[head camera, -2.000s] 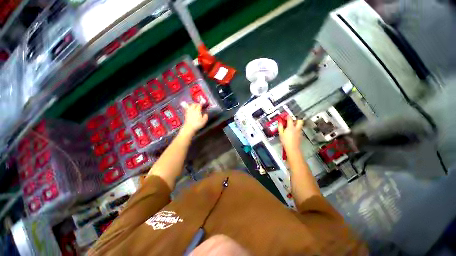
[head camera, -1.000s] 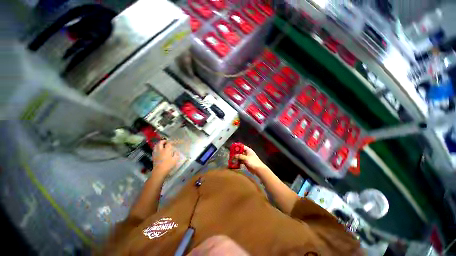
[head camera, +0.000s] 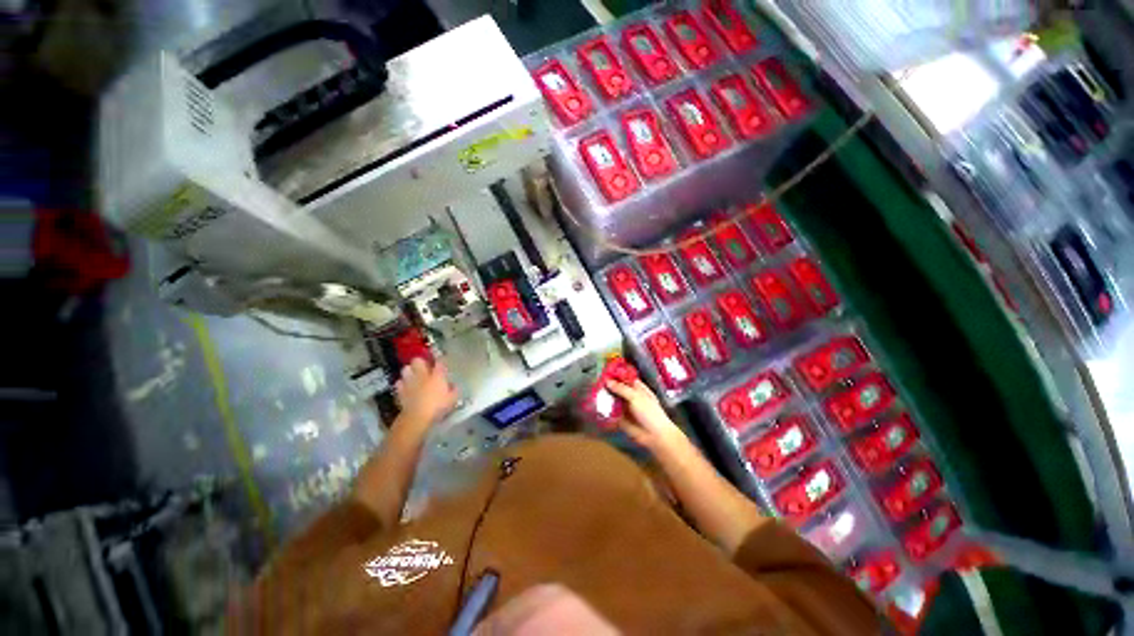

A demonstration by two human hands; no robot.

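Note:
My left hand has its fingers closed on the near end of a red housing at the left nest of the white machine. The fingers hide part of it. My right hand holds another red housing by its edge, in the air beside the machine's front right corner. The housing has a pale centre and is slightly blurred. A third red housing lies in the dark right fixture, with no hand on it.
The machine's off-white gantry rises behind the nests, with a black cable hose. A blue display sits on its front edge. Clear trays of red housings stand at the right, stacked higher at the back, along a dark green conveyor.
The view has turned from the other machine to this one. My left hand has left the tray for the left nest; my right hand has left the other machine's fixture and now holds a housing.

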